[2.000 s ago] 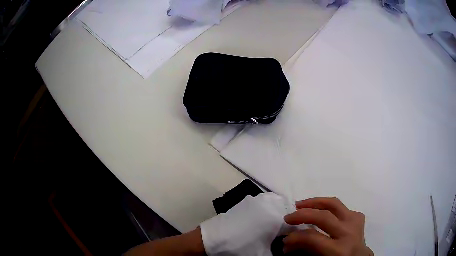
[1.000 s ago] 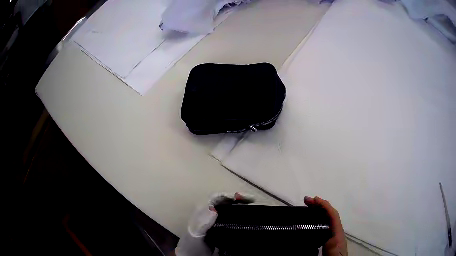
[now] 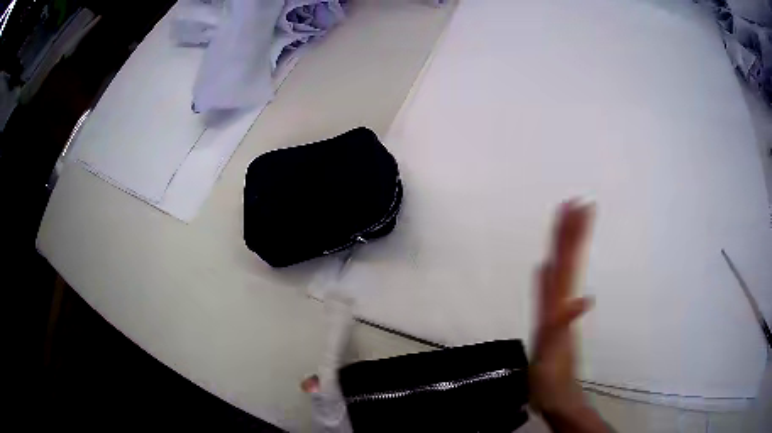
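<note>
A black pouch bag (image 3: pixel 436 391) is at the bottom centre, its silvery zipper (image 3: pixel 440 386) facing up in a nearly straight line. My left hand (image 3: pixel 333 372), in a white glove, is at the bag's left end, blurred; its grip is not clear. My right hand (image 3: pixel 563 338), bare and blurred, is at the bag's right end with fingers extended upward, its palm side against or close to the bag. A second black pouch bag (image 3: pixel 317 199) lies on the table at centre left, its zip edge toward me.
White sheets (image 3: pixel 584 152) lie flat on the right of the cream table (image 3: pixel 169 313). More sheets (image 3: pixel 135 152) lie at the upper left under pale lilac-white rolls (image 3: pixel 237 59). Another pale heap (image 3: pixel 752 42) is at the upper right. A thin dark stick (image 3: pixel 747 292) lies at the right.
My right hand's fingers have straightened upward from around the bag's end. My left hand's fingers also point upward. The view has shifted, so the second bag appears further left and lower.
</note>
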